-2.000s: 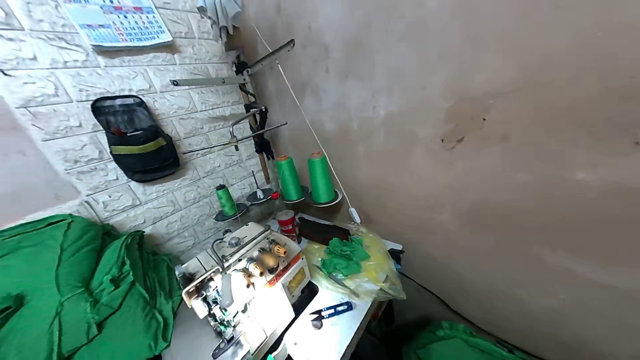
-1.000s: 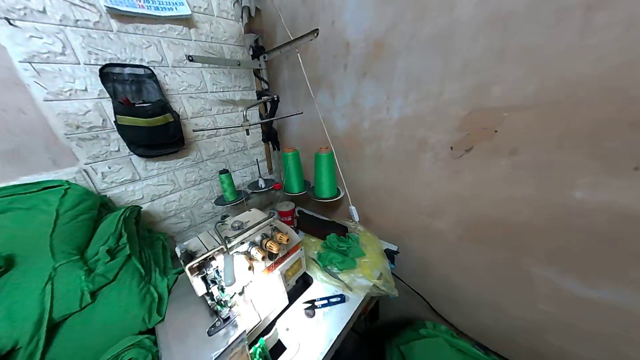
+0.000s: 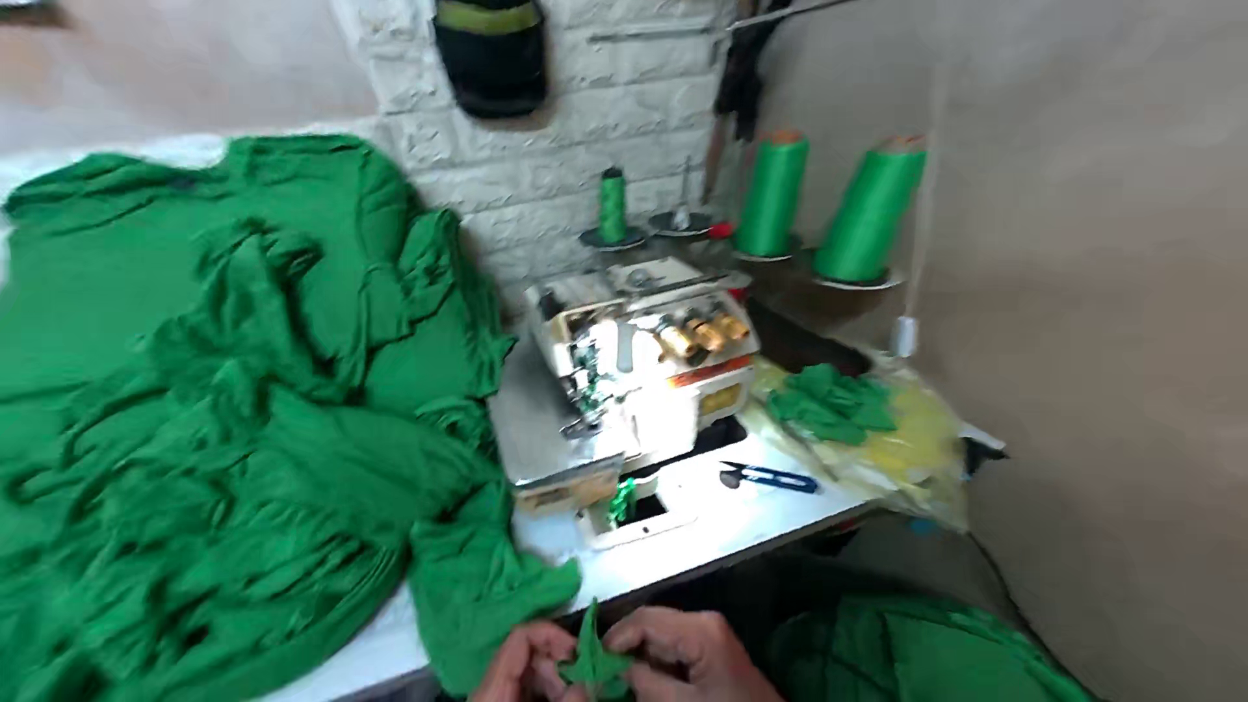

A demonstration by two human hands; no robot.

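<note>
Near the bottom of the head view, just off the table's front edge, my left hand [image 3: 529, 663] and my right hand [image 3: 690, 651] pinch a small piece of green fabric [image 3: 593, 668] between them. Beyond them stands a lit white overlock sewing machine [image 3: 648, 370]. A heap of green knit garments [image 3: 244, 419] covers the table to its left, one part hanging over the front edge beside my left hand. Blue thread snips [image 3: 775, 478] lie on the white tabletop [image 3: 697, 531] to the right of the machine.
Green thread cones [image 3: 772, 195] stand behind the machine near the wall. A clear plastic bag [image 3: 916, 434] with green scraps [image 3: 834, 402] lies at the table's right end. More green fabric [image 3: 936, 653] is low at the right. A black pouch [image 3: 492, 58] hangs on the white brick wall.
The view has swung down and to the left. Both my hands now show, holding the small green piece; neither was in view before.
</note>
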